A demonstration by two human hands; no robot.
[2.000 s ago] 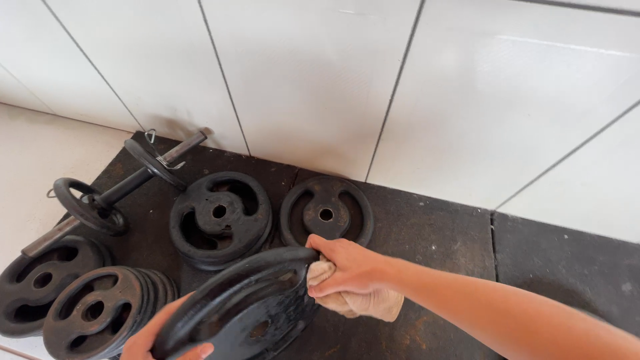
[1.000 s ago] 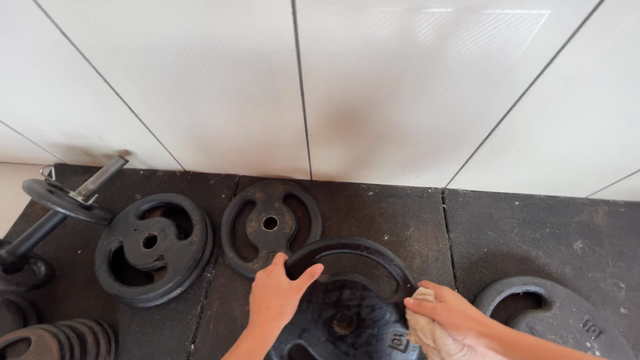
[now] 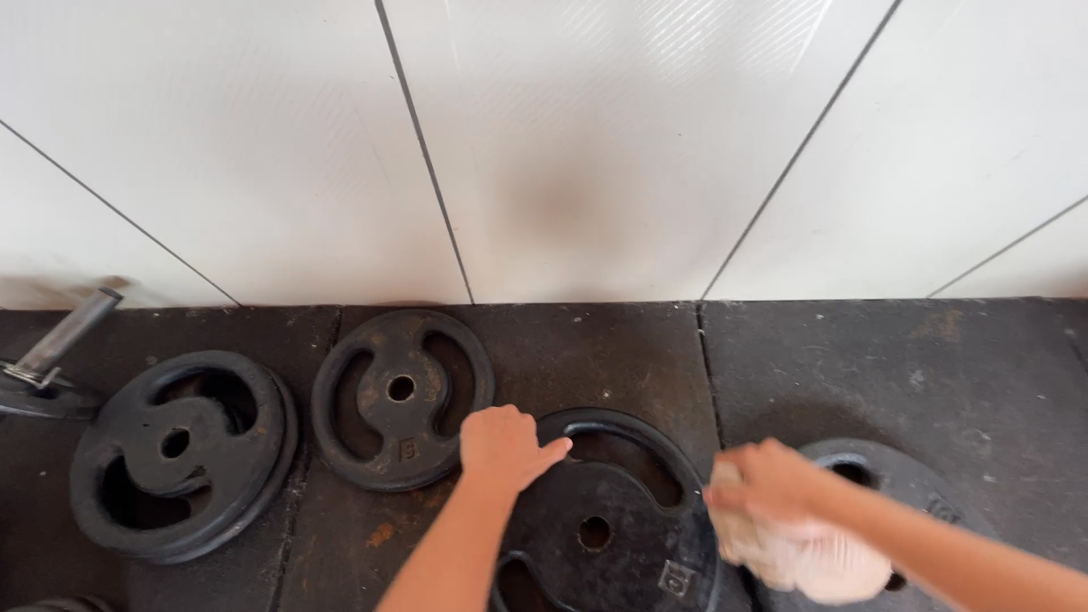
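A large black weight plate [image 3: 629,501] lies flat on the dark mat at the bottom centre. My left hand [image 3: 506,450] is at its upper left rim, thumb out over the rim; whether it grips the rim cannot be told. My right hand [image 3: 761,480], blurred, holds a crumpled beige cloth [image 3: 756,544] just beside the plate's right edge. Another black plate [image 3: 892,463] lies to the right, partly hidden by the cloth and my right forearm. A smaller black plate [image 3: 404,399] rests just up and left of my left hand.
Two stacked black plates [image 3: 183,450] lie further left. A dumbbell bar's metal end [image 3: 68,336] with a collar and plate shows at the far left. A white panelled wall [image 3: 578,153] rises behind the rubber mats [image 3: 850,365]. Part of another plate shows at the lower left corner.
The large plate was held tilted at first and now lies flat on the mat. My left hand has moved to its upper left rim. The view has shifted to the right.
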